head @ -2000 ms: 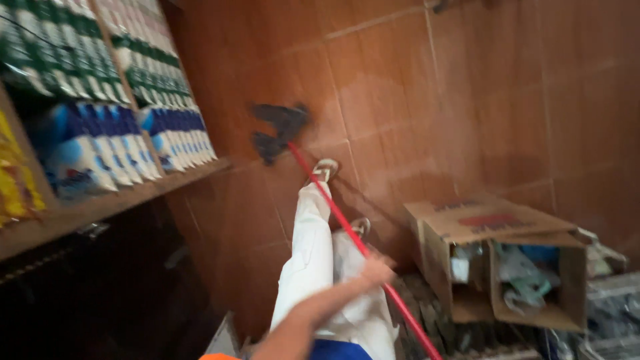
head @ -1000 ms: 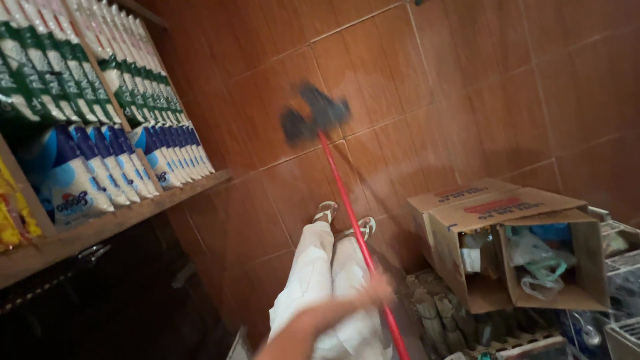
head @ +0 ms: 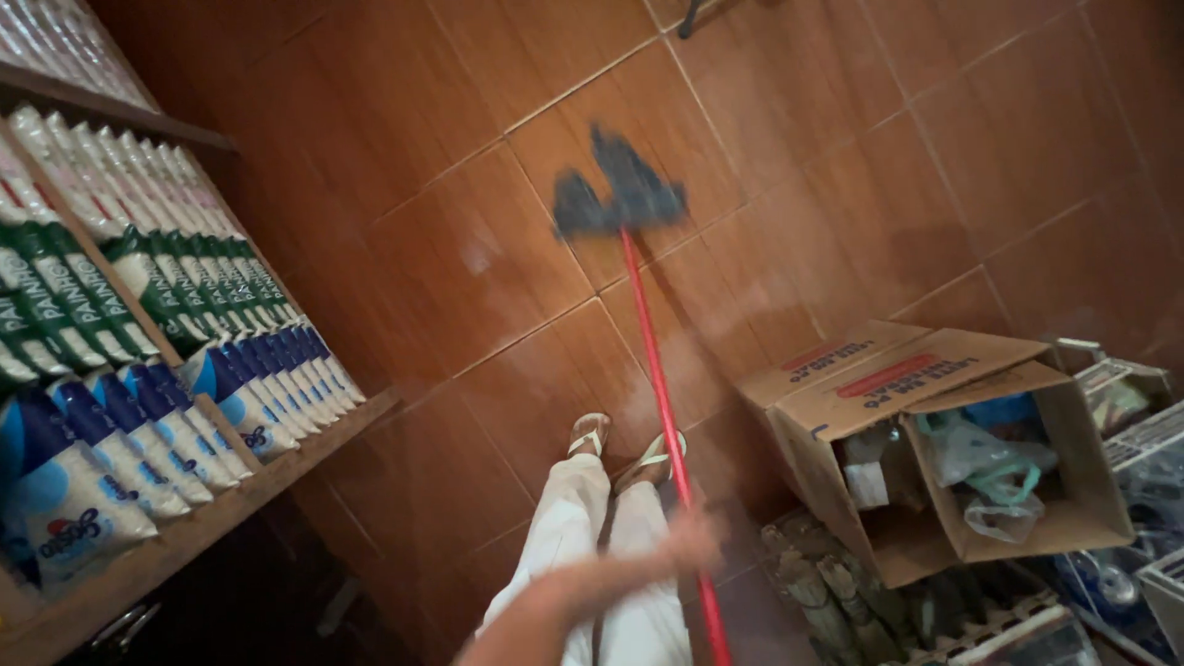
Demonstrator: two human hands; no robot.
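My left hand (head: 696,544), blurred, is closed around the red handle (head: 659,375) of a mop, with my forearm reaching in from the bottom edge across my white trousers. At the far end of the handle, a dark grey cloth mop head (head: 622,194) lies spread in two lobes over the brown tiled floor (head: 444,268), ahead of my sandalled feet. The near end of the handle runs out of the bottom of the view. My right hand is out of view.
Wooden shelves (head: 305,458) with rows of filled plastic packages (head: 88,472) stand on the left. At right, an open cardboard box (head: 925,370) holds plastic bags. Bundled stalks (head: 837,592) and wire baskets (head: 1147,435) are beside and below it. A dark object (head: 688,18) is at the top.
The mop head has moved right relative to my feet, and the handle stands steeper in view. My left hand stays on the handle. The view has shifted somewhat.
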